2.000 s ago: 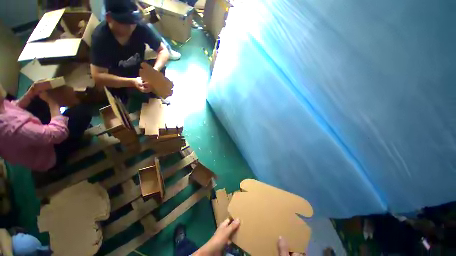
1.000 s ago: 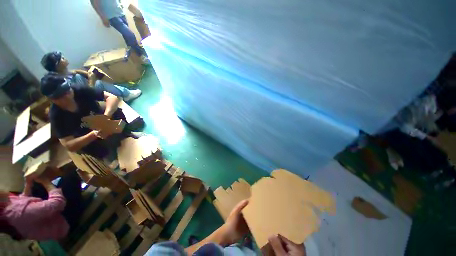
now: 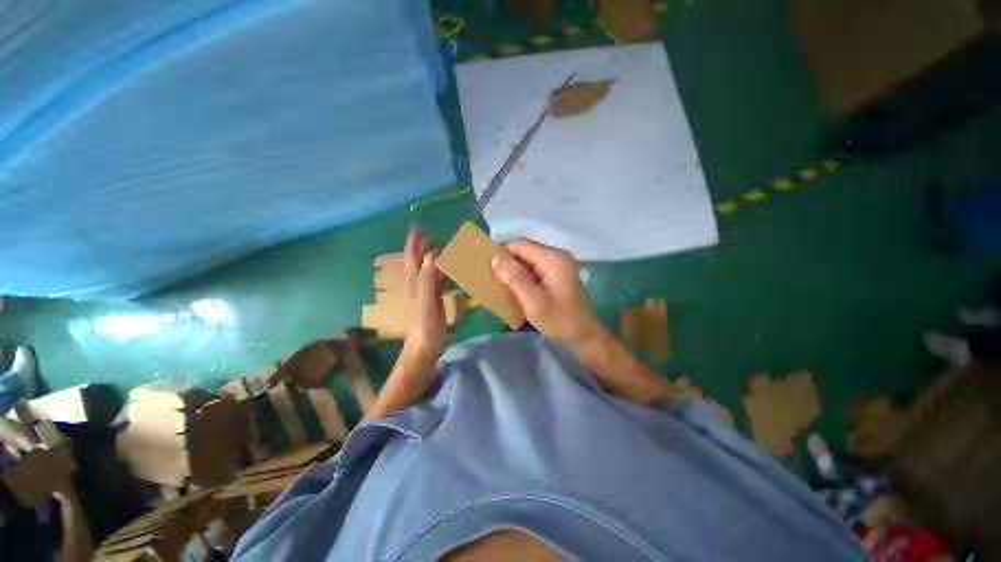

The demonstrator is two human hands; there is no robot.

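A small brown cardboard piece (image 3: pixel 481 273), with straight edges, is held in front of my body; it may be a folded blank seen partly edge-on. My right hand (image 3: pixel 546 291) grips its right side, thumb on top and fingers behind. My left hand (image 3: pixel 425 288) is at its left edge, fingers extended upward; whether it grips the cardboard is unclear. A white sheet (image 3: pixel 615 165) lies on the floor beyond my hands, with a brown scrap (image 3: pixel 581 99) and a long thin dark strip or line on it.
A blue plastic-wrapped stack (image 3: pixel 220 143) stands at left. Unfolded blanks lie on the green floor near my left hand (image 3: pixel 390 299) and at right (image 3: pixel 782 411). Cardboard pieces (image 3: pixel 154 434) crowd the lower left. A large carton (image 3: pixel 884 49) is at upper right. Parts of other people show at both sides.
The view has swung towards the white sheet. The broad blank held earlier is out of sight or turned; a smaller rectangular piece shows in my right hand. My left hand's fingers now extend upward.
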